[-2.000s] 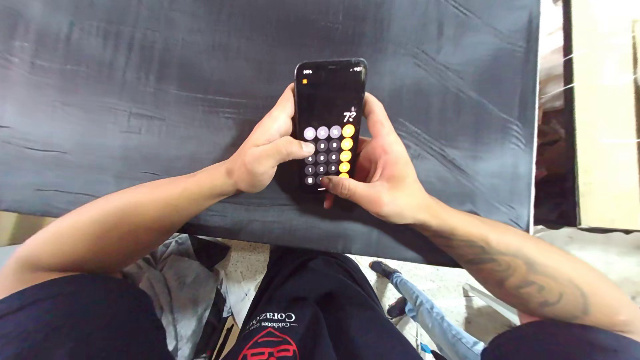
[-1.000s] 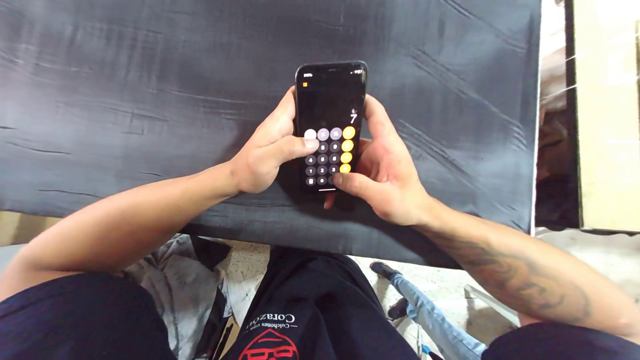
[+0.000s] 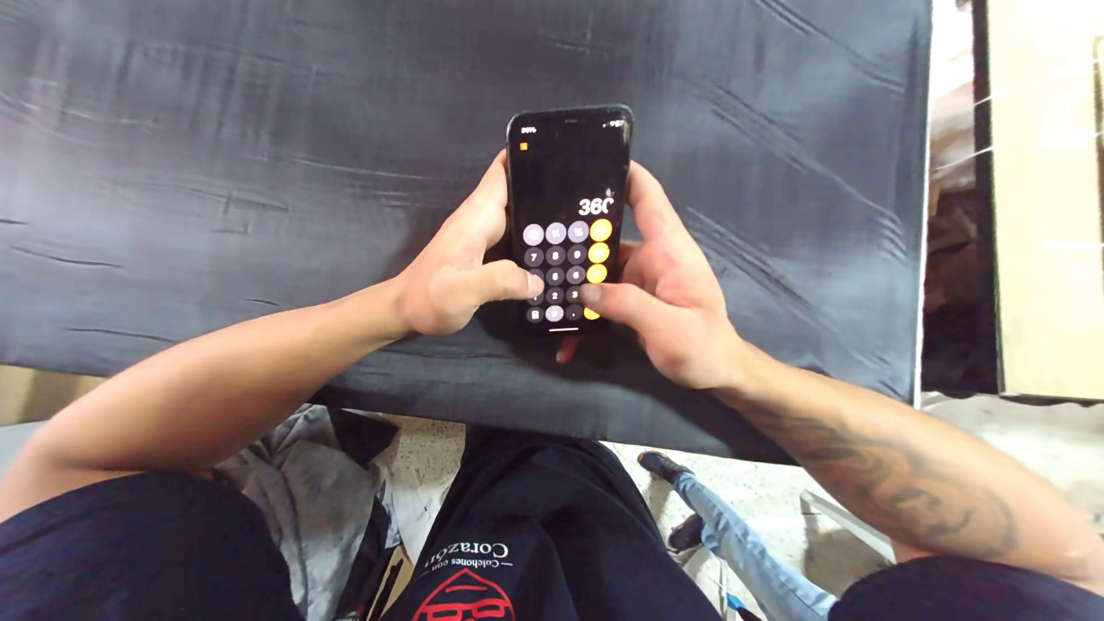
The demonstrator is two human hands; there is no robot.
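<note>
A black smartphone [image 3: 569, 172] with a calculator on its lit screen is held upright between both hands, over a surface covered in dark grey fabric [image 3: 259, 172]. My left hand [image 3: 466, 259] grips the phone's left edge, its thumb over the left column of keys. Around the right edge is my right hand [image 3: 677, 293], its thumb over the lower right keys near the orange column. A fingertip shows below the phone; the other fingers are mostly hidden behind it.
Beyond the fabric's right edge stands a pale yellow panel [image 3: 1048, 198] with a dark side. Grey cloth [image 3: 315, 509] lies below the near edge at left. At lower right, a person's legs in light blue jeans [image 3: 733, 535] and dark shoes show over the speckled floor.
The number on the calculator screen has changed. My left thumb has moved slightly down the keys. Both hands keep their hold on the phone.
</note>
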